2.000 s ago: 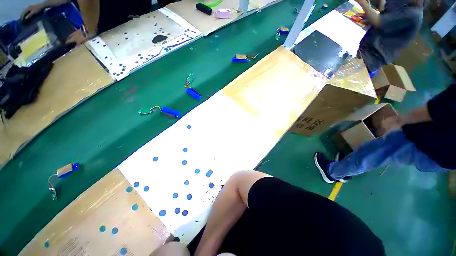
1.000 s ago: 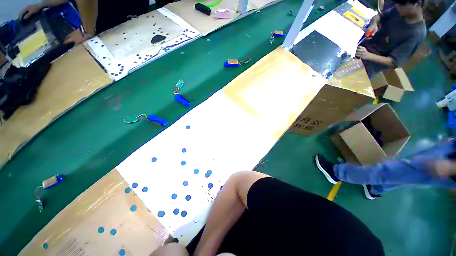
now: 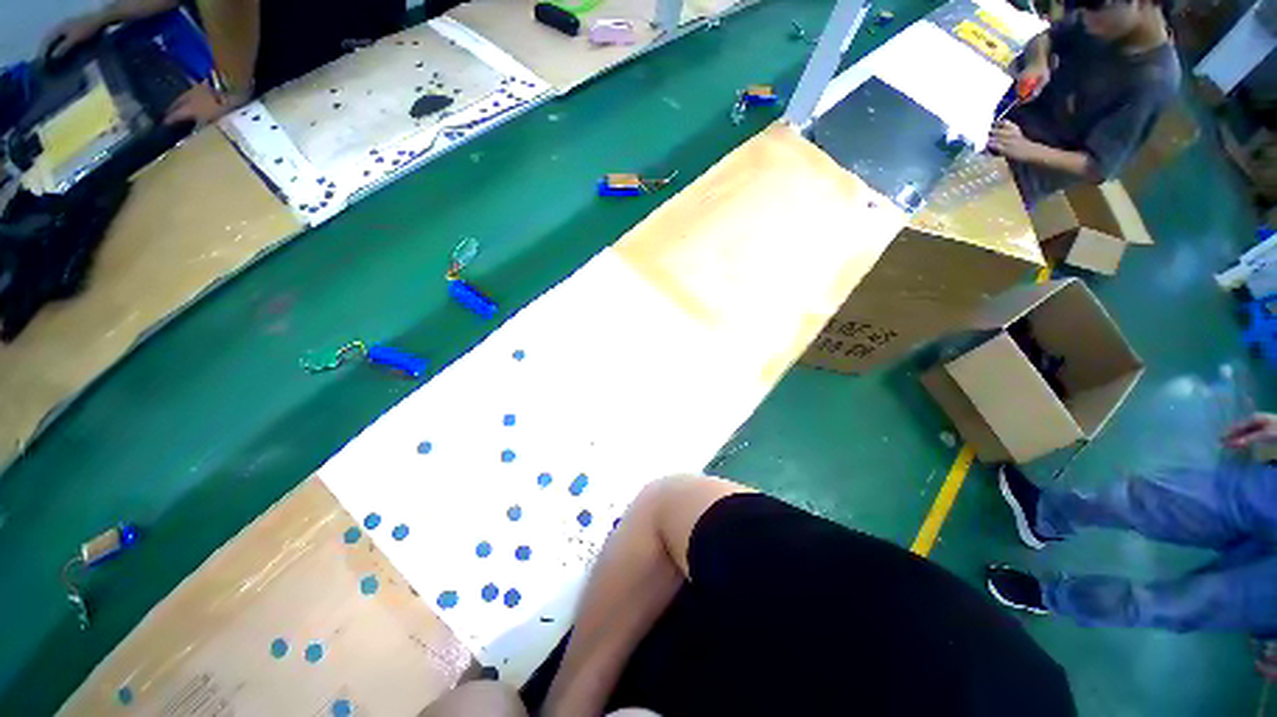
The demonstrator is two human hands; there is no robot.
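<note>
A bare forearm and a black sleeve reach in from the bottom right. The forearm runs down out of the picture. Small patches of skin show at the bottom edge, too cut off to tell what they are. Neither of my hands can be made out. The white bench sheet [image 3: 616, 364] nearest me bears scattered blue-teal dots [image 3: 483, 549]. More dots lie on the brown cardboard covering [image 3: 224, 602]. Wired units with blue cells [image 3: 396, 360] lie on the green conveyor belt [image 3: 252, 406] beyond; one [image 3: 109, 544] is at the left.
A dark mat [image 3: 882, 140] and a grey post [image 3: 826, 63] stand further along the bench. Open cartons [image 3: 1001, 392] are on the floor at the right, near a standing person's legs [image 3: 1162, 546]. A seated worker [image 3: 1106, 98] is at the far right. Another person's arm is across the belt.
The units on the belt have moved left and down. The legs at the right have moved away from the carton. The far worker now sits upright with an orange-red tool. The near forearm is almost unchanged.
</note>
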